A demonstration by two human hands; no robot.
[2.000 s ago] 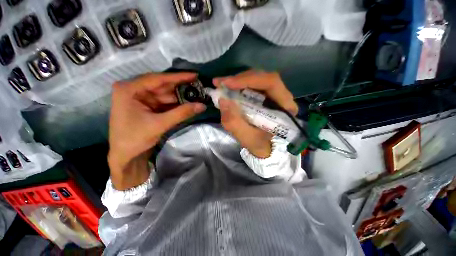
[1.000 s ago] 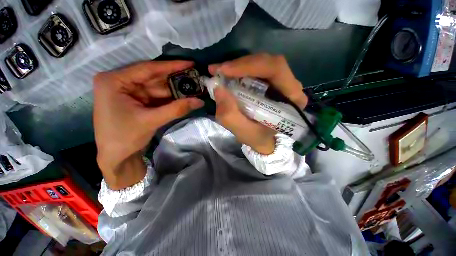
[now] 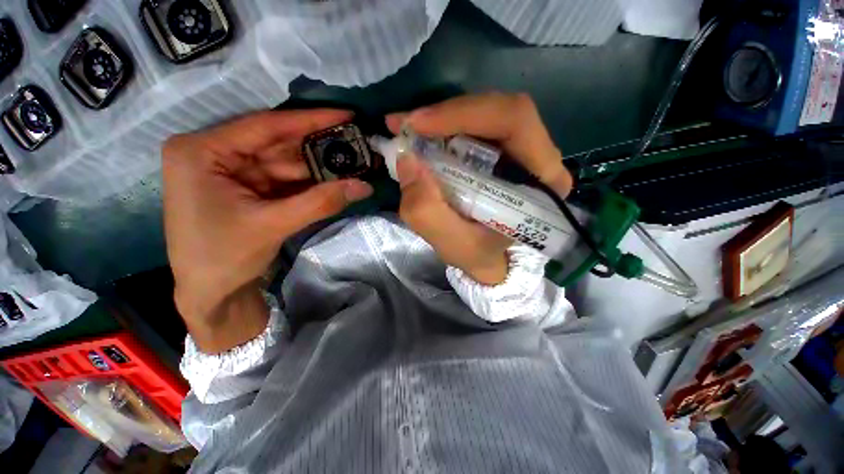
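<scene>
My left hand [image 3: 250,199] holds a watch case [image 3: 339,155] between thumb and fingers, its round dark centre facing up. The case is a rounded square with a shiny dark rim. My right hand [image 3: 472,185] grips the adhesive syringe [image 3: 514,211], a fat whitish tube with printed text. Its tip points left at the right edge of the case; whether it touches I cannot tell. A green adapter [image 3: 606,236] sits on the rear of the syringe, with a clear hose [image 3: 664,264] and a black cord beside it.
Rows of watch cases [image 3: 95,68] lie on a white foam sheet [image 3: 250,74] at upper left. A dark green mat [image 3: 527,83] lies beyond my hands. A blue dispenser [image 3: 766,69] stands at upper right. A red tray [image 3: 148,370] with a plastic bag is at lower left.
The view has shifted and come closer, so the rows sit further left. Over the last second the case and my left hand have moved slightly left. Both hands keep their holds.
</scene>
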